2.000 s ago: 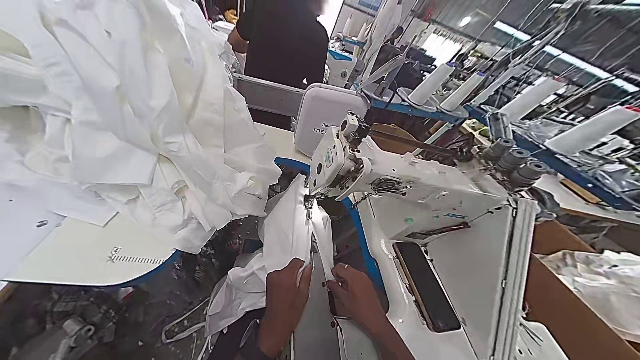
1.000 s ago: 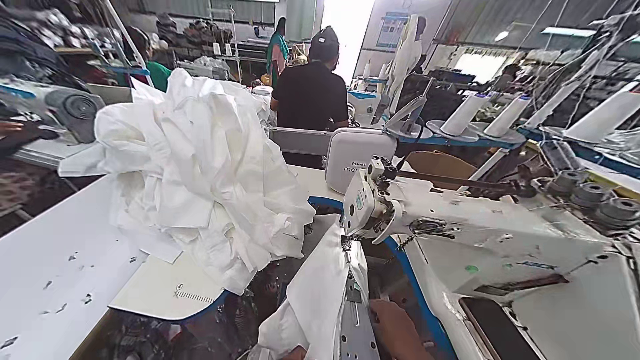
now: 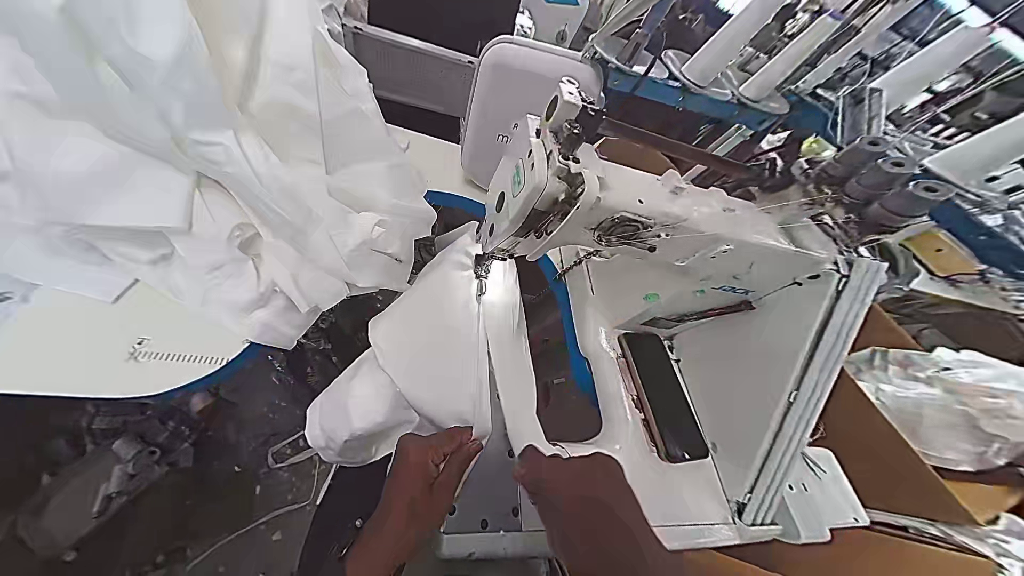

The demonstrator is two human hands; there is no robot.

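A white industrial sewing machine (image 3: pixel 640 208) stands in the middle, its presser foot (image 3: pixel 481 276) down at a piece of white fabric (image 3: pixel 432 344). That fabric runs toward me in two edges over the machine's narrow arm. My left hand (image 3: pixel 424 488) pinches the left edge between thumb and fingers. The strip on the right side is gripped by my right hand (image 3: pixel 576 496), thumb on top. Part of the cloth hangs in a fold left of the arm.
A large heap of white fabric (image 3: pixel 240 160) lies at left on the table (image 3: pixel 72 352). A dark smartphone (image 3: pixel 664 396) rests on the machine bed. Thread cones (image 3: pixel 732 40) stand behind at right. A cardboard box (image 3: pixel 888 424) with plastic-wrapped contents is at far right.
The view has swung up and back down. Both hands, largely out of sight a second ago, are again in view at the near end of the fabric.
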